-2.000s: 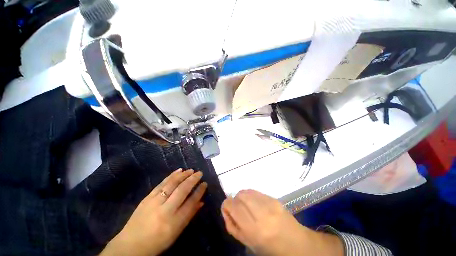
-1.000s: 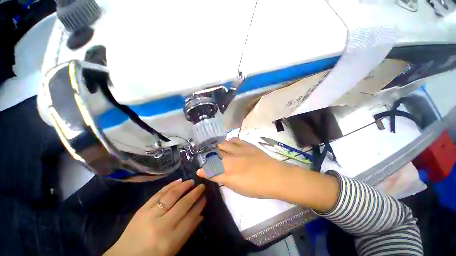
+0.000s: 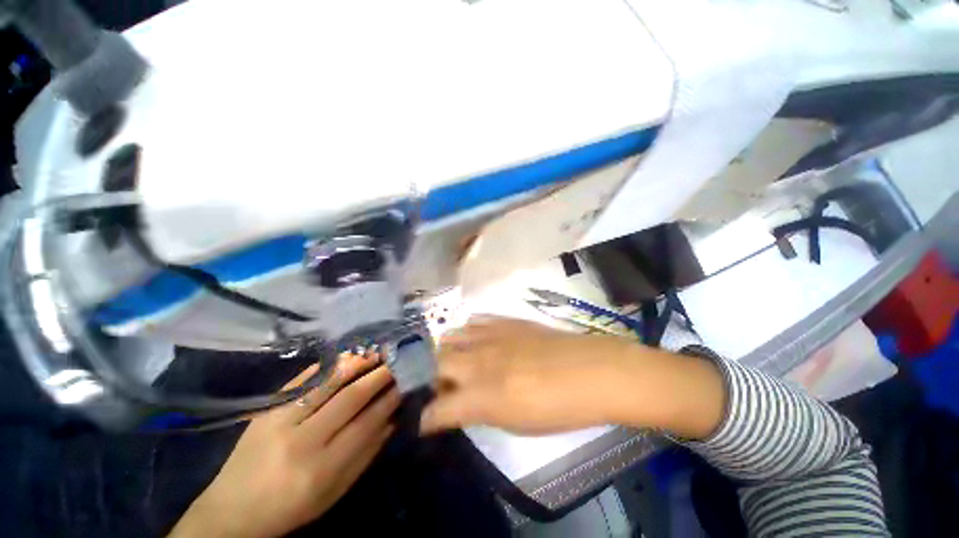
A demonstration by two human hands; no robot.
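The black garment piece (image 3: 116, 473) lies on the machine bed at the left and front. My left hand (image 3: 305, 441) lies on it with fingers extended, its fingertips partly behind the metal guard near the presser foot. My right hand (image 3: 505, 373) is beside the grey block (image 3: 411, 363), right of the needle area, with its fingertips bent and partly hidden; whether it grips anything does not show. The white sewing machine (image 3: 421, 95) covers the upper view. The tension dial (image 3: 358, 299) is blurred. A black tape strip (image 3: 521, 499) runs over the table edge.
Snips (image 3: 589, 310) lie behind my right wrist. A dark square piece (image 3: 641, 263) and black offcuts (image 3: 818, 231) lie under the arm. A beige card (image 3: 547, 231) and white band (image 3: 689, 158) hang on it. A red bin (image 3: 920, 305) is at the right.
My right hand has moved from the cloth's front edge up to the needle area. My left hand has moved slightly up and left. The camera view has shifted closer to the machine head.
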